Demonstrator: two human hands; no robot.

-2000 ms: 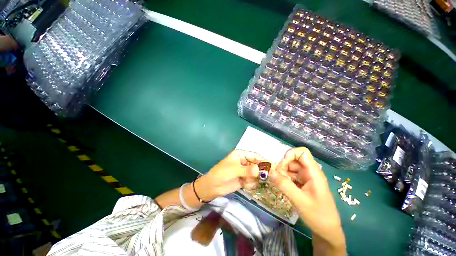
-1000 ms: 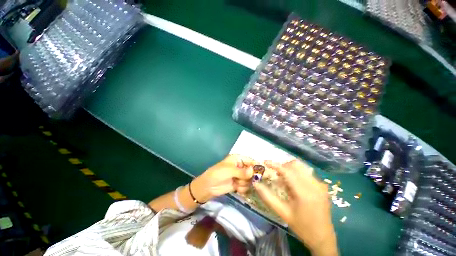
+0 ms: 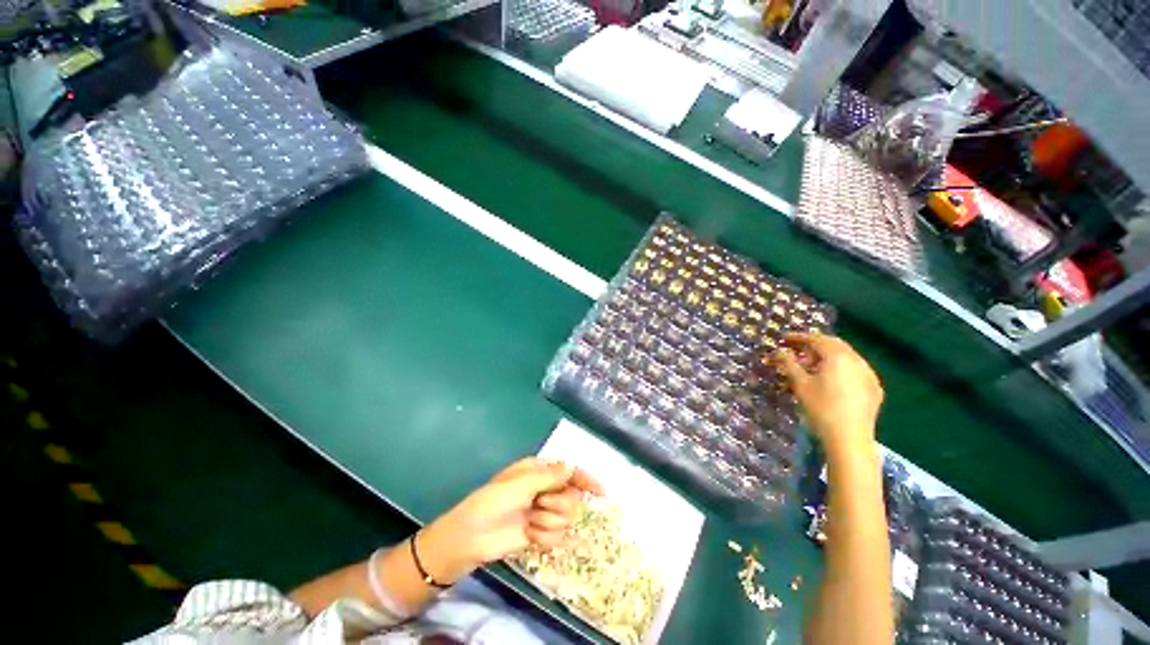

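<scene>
My right hand (image 3: 835,388) reaches over the upper right of the large clear blister tray (image 3: 687,359), its fingertips pinched on a small dark brown-red component (image 3: 779,360) at the tray surface. The tray holds rows of units, gold-yellow tops at the back and silver-purple nearer. My left hand (image 3: 523,504) hovers at the left side of the white sheet (image 3: 675,523), fingers curled together; whether they pinch a tiny piece cannot be told. Cream pieces (image 3: 605,573) are heaped on the sheet.
A clear blister tray stack (image 3: 177,176) stands far left. Loose cream bits (image 3: 754,582) lie on the green mat right of the sheet. Dark bags and a greyer tray (image 3: 996,580) are at lower right. A second bench behind holds a white block (image 3: 631,78) and another tray (image 3: 858,208).
The view has tilted up, showing the far bench. My hands have parted: the right moved from beside the left over the sheet to the tray. The component is no longer in my left fingers.
</scene>
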